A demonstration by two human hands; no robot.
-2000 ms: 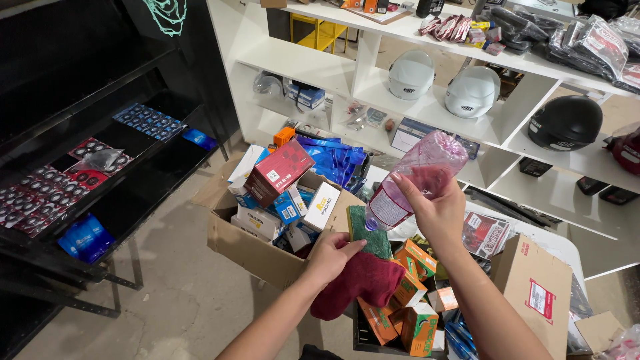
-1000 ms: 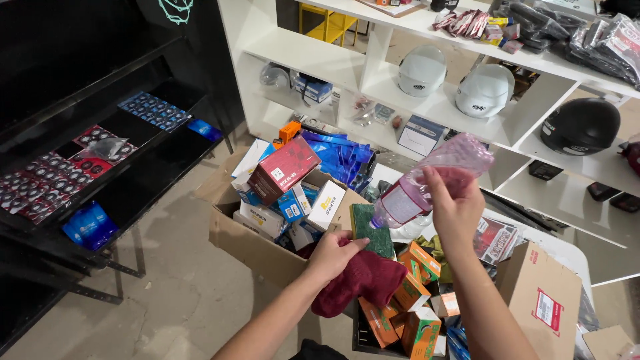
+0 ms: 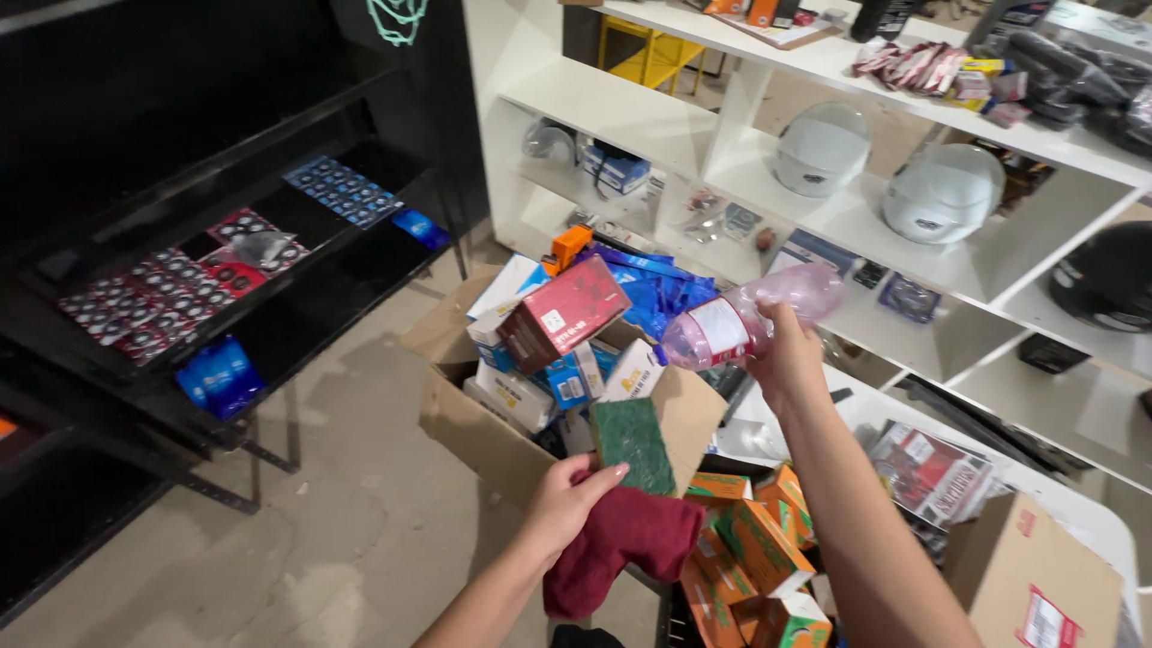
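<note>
My left hand [image 3: 576, 504] grips a green scouring sponge [image 3: 633, 447] by its lower edge, together with a dark red cloth [image 3: 621, 549] that hangs beneath it. In my right hand [image 3: 785, 355] is a pinkish clear plastic bottle [image 3: 751, 315] with a label and a blue cap. The bottle lies nearly level, cap end toward the left, above and to the right of the sponge, not touching it. Behind the sponge stands an open cardboard box [image 3: 477, 432] filled with small product boxes, among them a dark red box [image 3: 565, 313].
Orange and green boxes [image 3: 760, 549] are piled below my right forearm, beside a closed carton [image 3: 1035, 567]. A black metal shelf [image 3: 333, 279] with packaged parts is at left. White shelving [image 3: 621, 112] holds white helmets [image 3: 823, 148] and a black helmet [image 3: 1107, 274].
The bottle has tilted from cap-down at the sponge to nearly level, and its cap has moved away from the sponge. My left hand still holds the sponge and cloth.
</note>
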